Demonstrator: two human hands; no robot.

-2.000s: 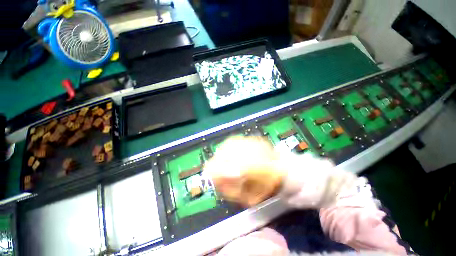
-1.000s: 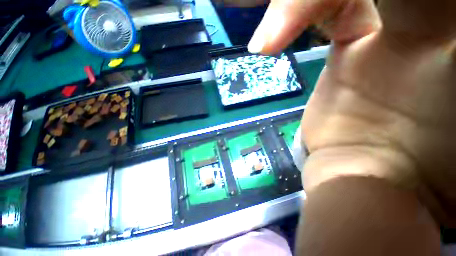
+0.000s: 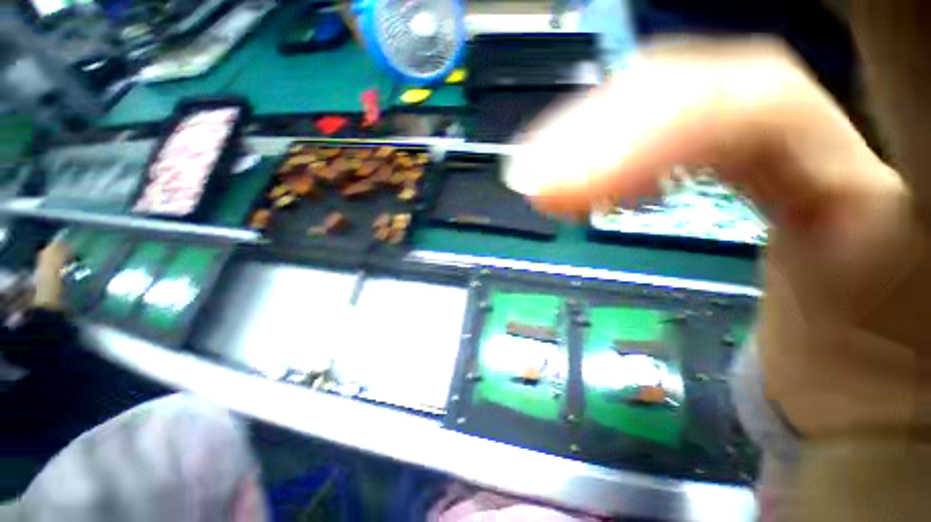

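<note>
My right hand [image 3: 715,153] is raised very close to the camera at the right, large and blurred. A bent finger points left; the rest is cut off or hidden, and I see nothing held. My left hand is not in view. Below, a black carrier [image 3: 510,433] holds two green circuit boards, the left [image 3: 495,393] and the right [image 3: 613,408]. Each has a dark brown bar above a small orange-brown block, the left block [image 3: 531,375] and the right block [image 3: 650,394]. My hand hides the line farther right.
Left of the carrier is a bare white line section [image 3: 413,326] with small metal tools. Behind are a tray of brown blocks [image 3: 327,219], a black tray [image 3: 490,199], a white-green parts tray [image 3: 684,219], a pinkish tray [image 3: 189,163] and a blue fan [image 3: 421,31]. Another person's hand [image 3: 49,270] is far left.
My right hand has left the boards and risen close to the camera. The view has swung left, so the line and trays sit farther right, and another person's hand shows.
</note>
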